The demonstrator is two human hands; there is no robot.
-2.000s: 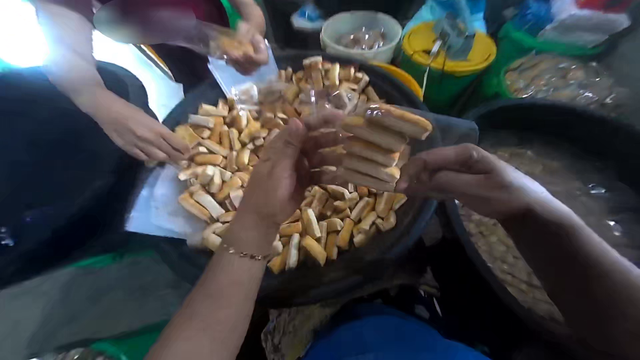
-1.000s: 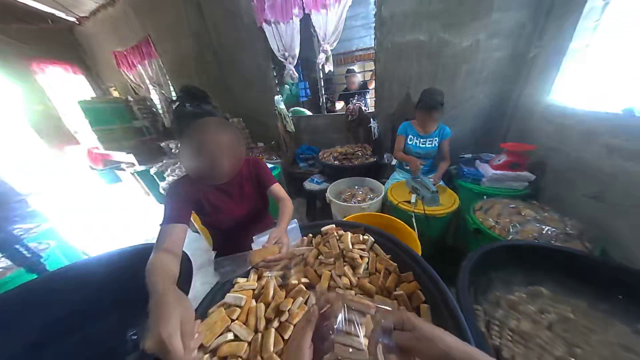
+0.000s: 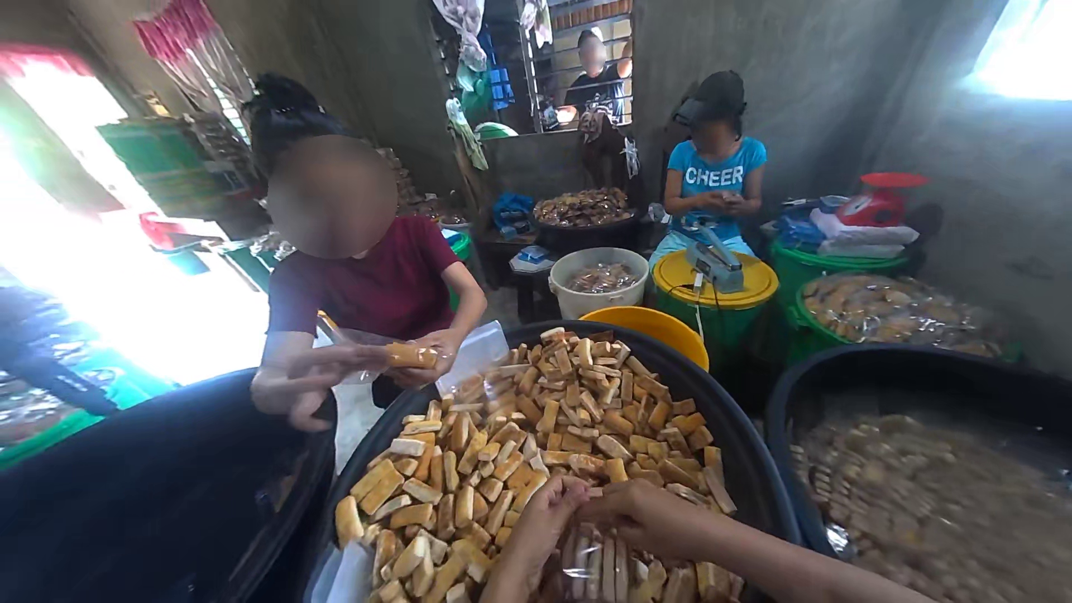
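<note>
A large black tub [image 3: 758, 452] holds a heap of toasted bread sticks [image 3: 469, 469]. Over its near part, my left hand [image 3: 544, 519] and my right hand [image 3: 645, 515] meet at the top of a clear plastic bag [image 3: 590, 561] with several bread sticks inside. My left fingers grip the bag's mouth from the left. My right hand is at the same mouth from the right, its fingertips partly hidden. Across the tub on the left, a person in a maroon shirt [image 3: 385, 280] holds another clear bag with bread [image 3: 410, 356].
Black tubs stand at left [image 3: 167, 469] and right [image 3: 921, 368], the right one with packed bags. Behind are a yellow basin [image 3: 653, 322], a white bucket [image 3: 599, 301], and a heat sealer [image 3: 716, 264] on a yellow lid [image 3: 754, 289]. A person in a blue shirt [image 3: 716, 193] sits beyond.
The view has tilted up to show the room. My hands have moved from holding up the bread-filled bag with fingers spread to closing together at its top. The co-worker's hand has left the heap.
</note>
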